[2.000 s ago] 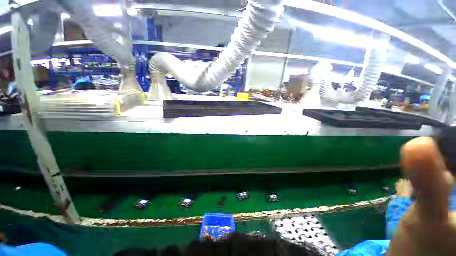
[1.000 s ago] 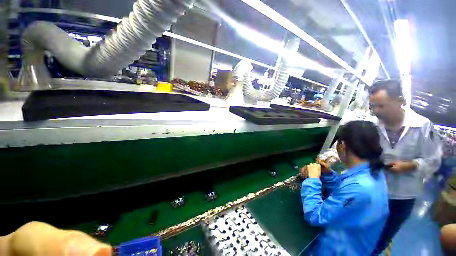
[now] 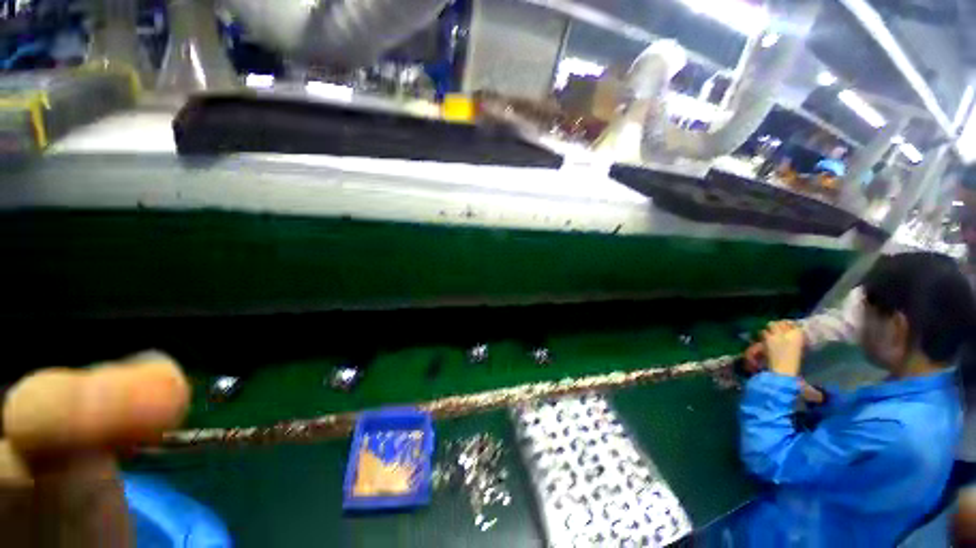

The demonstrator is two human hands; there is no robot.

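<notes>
My left hand is large and blurred at the lower left, cut off by the edge. Its fingers look bent, and whether it holds anything does not show. Only a sliver of skin, seemingly my right hand, shows at the lower right edge. A blue bin on the green bench holds yellowish-orange and pale pieces. A loose pile of small silvery parts lies right of it. A white parts tray with rows of dark curved parts lies further right.
Several phone units lie spaced along the dark green conveyor, beyond the worn bench edge. A person in a blue smock works at the right, hands raised. Black trays lie on the white shelf behind.
The view has swung right, then partly back left and further down. The bin, pile and tray show more fully. The large hand at the right edge is now a sliver; my left hand shows at left.
</notes>
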